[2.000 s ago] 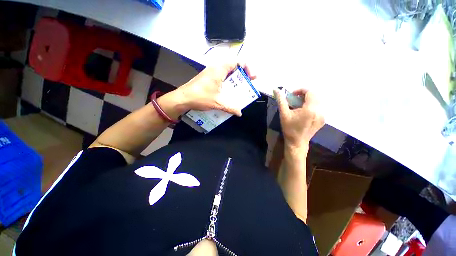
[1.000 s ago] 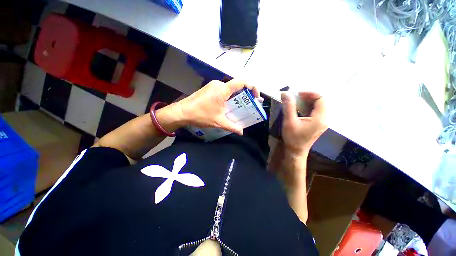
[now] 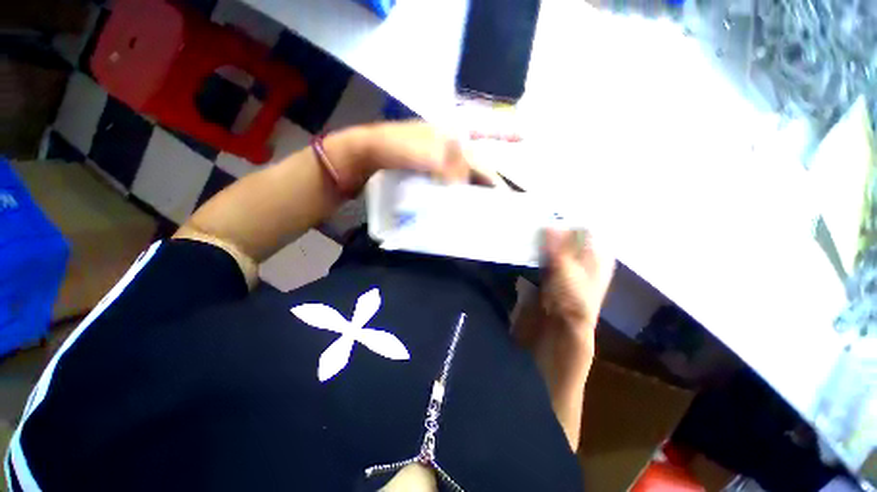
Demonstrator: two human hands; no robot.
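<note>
A white retail box (image 3: 462, 219), blurred by motion, is held level above my lap at the table edge. My left hand (image 3: 428, 154) is on its upper left side, fingers partly hidden behind it. My right hand (image 3: 577, 274) holds its right end, with the thumb on the front face. Whether anything else is in my right hand cannot be told.
A black smartphone (image 3: 498, 48) lies on the white table (image 3: 615, 125) beyond my hands. A tangled grey-white cable pile (image 3: 769, 48) and a yellowish-white pointed sheet (image 3: 842, 187) are at the right. A red stool (image 3: 144, 48), blue crate (image 3: 27, 255) and brown carton (image 3: 630, 418) stand below.
The box has turned to lie level, with its broad white side showing instead of the blue-edged printed end. My right hand has come onto its right end. The view has shifted, so the phone appears further right.
</note>
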